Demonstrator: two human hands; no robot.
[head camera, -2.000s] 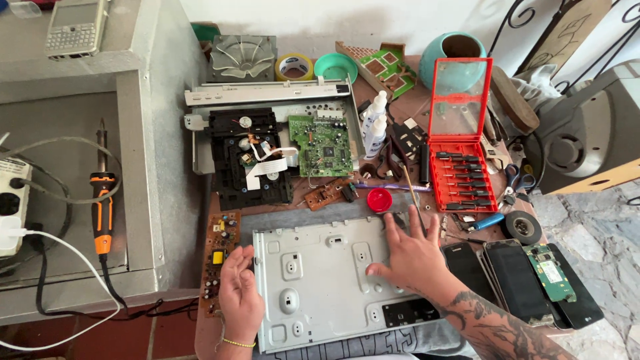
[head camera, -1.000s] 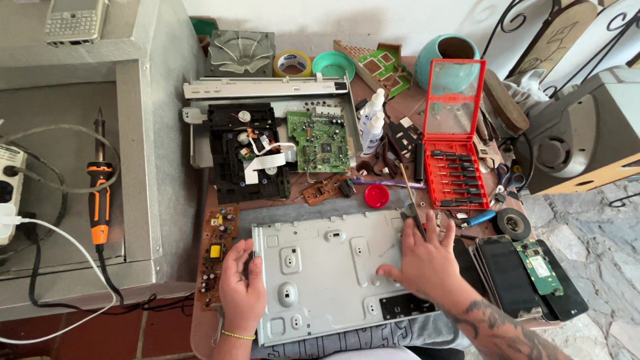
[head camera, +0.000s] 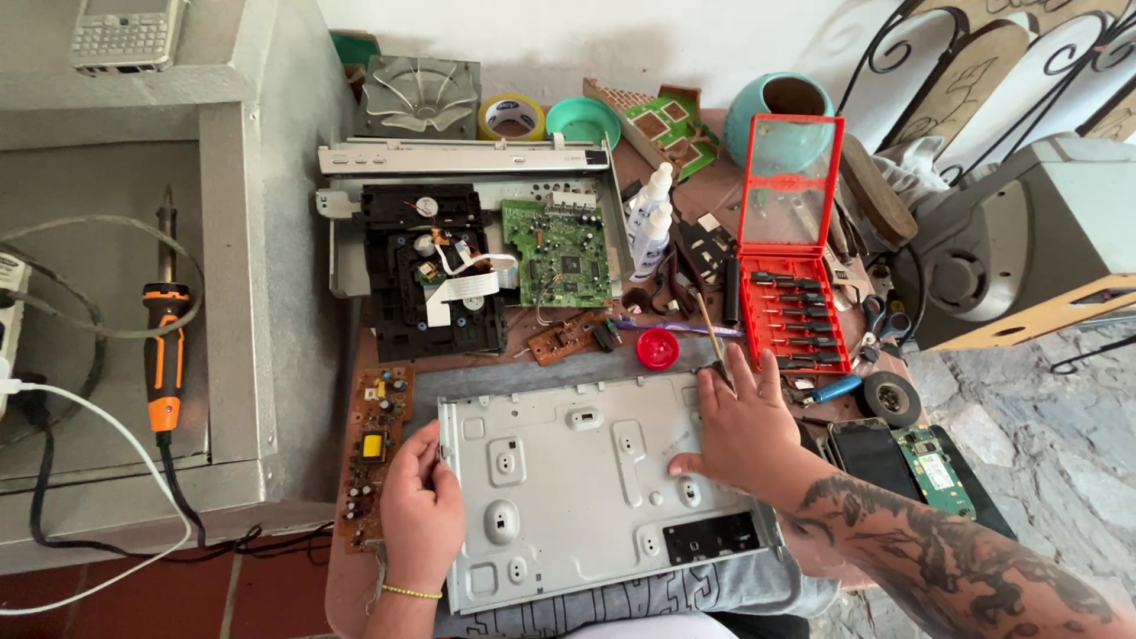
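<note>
A grey sheet-metal chassis panel (head camera: 577, 479) lies at the table's near edge, over a grey cloth. My left hand (head camera: 422, 497) grips its left edge, fingers curled around the rim. My right hand (head camera: 750, 426) rests spread on its upper right part, fingers apart. A thin wooden-handled brush or stick (head camera: 710, 324) stands up beside the right fingertips; whether they touch it I cannot tell. A small red round cap (head camera: 658, 349) sits beyond the panel's far edge. Left of the panel lies a brown circuit board (head camera: 377, 453) with a yellow component.
Behind is an open disc player chassis (head camera: 461, 160) with a green circuit board (head camera: 568, 257). Right are an open red screwdriver-bit case (head camera: 790, 244), a black tape roll (head camera: 890, 398) and opened phones (head camera: 874, 453). A soldering iron (head camera: 165, 355) lies on the left metal surface, cables around it.
</note>
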